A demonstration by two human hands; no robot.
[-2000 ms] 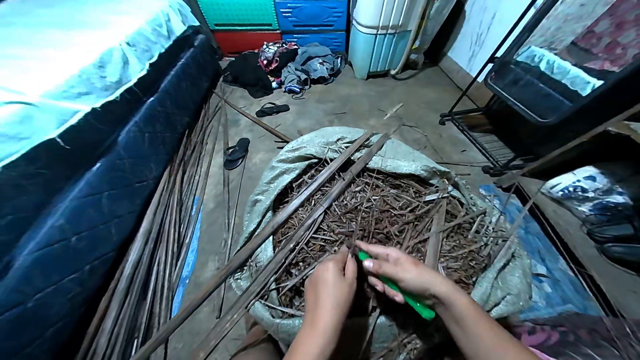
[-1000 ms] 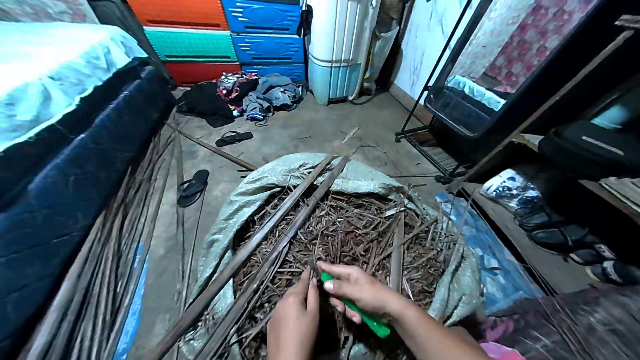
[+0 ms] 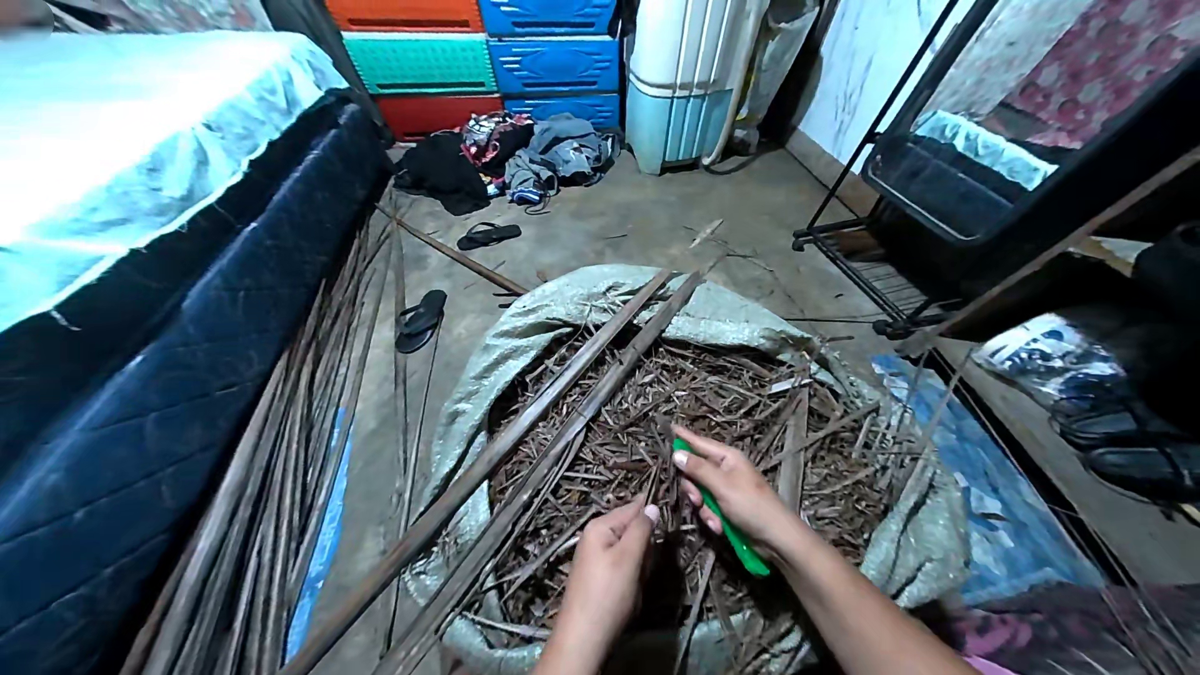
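Note:
My right hand (image 3: pixel 736 487) is closed around a green-handled knife (image 3: pixel 727 525), the handle's end pointing down toward my forearm. To its left, my left hand (image 3: pixel 611 553) pinches a thin brown strip of dried plant stalk (image 3: pixel 652 483) between thumb and fingers. Both hands are over an open woven sack (image 3: pixel 459 403) with a rolled rim, full of short brown stalk pieces (image 3: pixel 722 394). Two long dried stalks (image 3: pixel 553 394) lie slantwise across the sack's left side. The knife's blade is hard to make out.
Long stalks (image 3: pixel 253 497) lean along the dark mattress side (image 3: pixel 169 412) at left. Black flip-flops (image 3: pixel 420 321) and a clothes heap (image 3: pixel 525 159) lie on the floor ahead. A black-framed mirror (image 3: pixel 975 187), a blue plastic sheet (image 3: pixel 994 478) and shoes (image 3: pixel 1134 450) are at right.
My hands, together at the strip one and two seconds ago, are now slightly apart. The knife remains in my right hand. The view has shifted.

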